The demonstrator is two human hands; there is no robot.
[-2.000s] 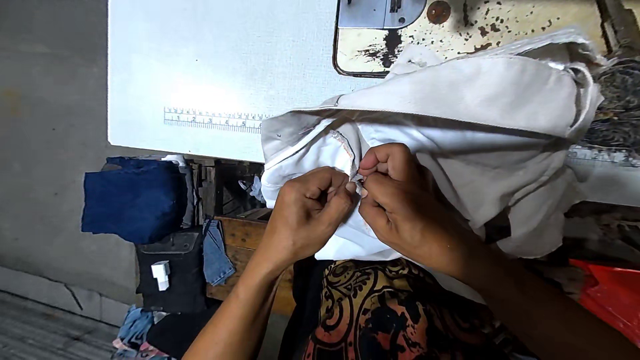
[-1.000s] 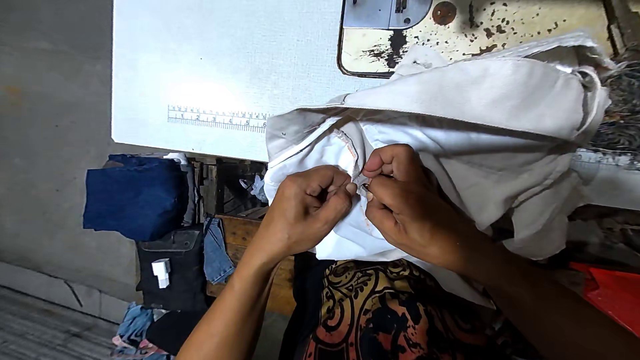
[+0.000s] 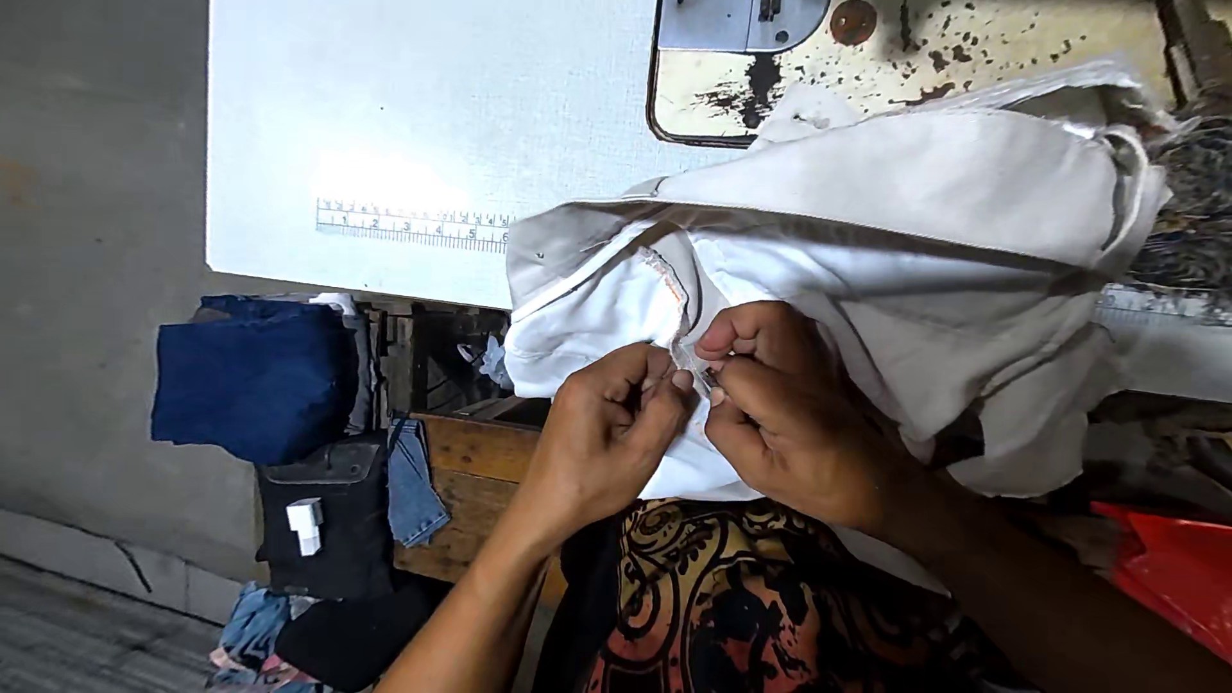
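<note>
A light-coloured garment (image 3: 924,183) with white inner fabric (image 3: 597,322) lies over the table's near edge and hangs down toward my lap. My left hand (image 3: 616,423) pinches a stitched seam of it between thumb and fingertips. Close on the right, my right hand (image 3: 780,404) has its fingers closed on a small dark object at the same seam; too little of that object shows to tell its kind. Orange and whitish thread runs along the seam edge (image 3: 664,279) just above my fingertips.
A white tabletop (image 3: 433,115) with a printed ruler scale (image 3: 414,226) holds a worn sewing machine bed (image 3: 866,58) at the top. Folded dark blue cloth (image 3: 255,380), a black bag (image 3: 322,520) and a wooden drawer (image 3: 472,472) are at left. Red plastic (image 3: 1174,568) lies at lower right.
</note>
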